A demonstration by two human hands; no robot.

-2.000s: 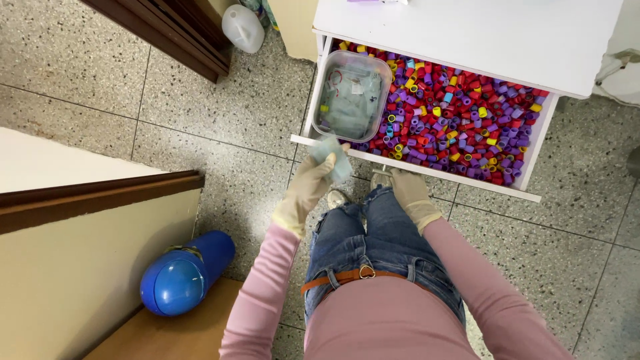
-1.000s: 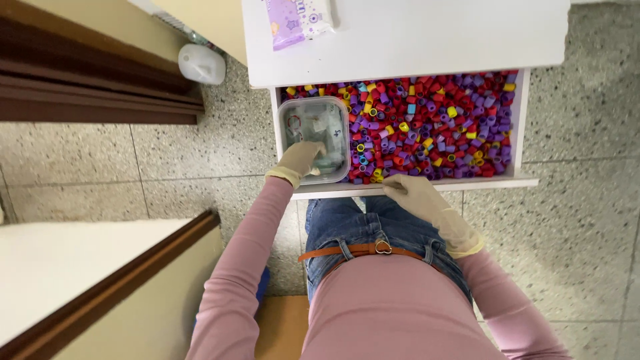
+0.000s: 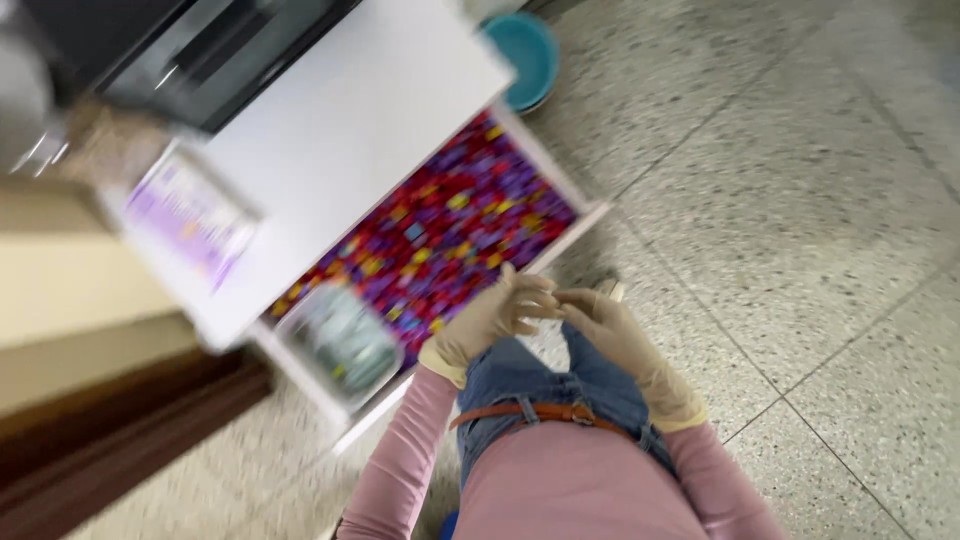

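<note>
My left hand, in a pale latex glove, is above the front edge of the open white drawer, its fingers apart and no object seen in it. Close by on the right, my right hand, also gloved, has its fingertips at or against the left fingers; whether they pinch something small is unclear. Red, purple and yellow plastic rings fill most of the drawer, blurred. In its near left corner sits a clear plastic container holding pale green pouches or cloths.
A purple and white package lies on the white cabinet top. Behind is a dark appliance with a glass front. A teal basin stands beyond the cabinet's far corner, and dark brown wood trim runs at lower left.
My left hand has come out of the clear container and now meets my right hand, which has lifted off the drawer's front edge. The view has turned strongly.
</note>
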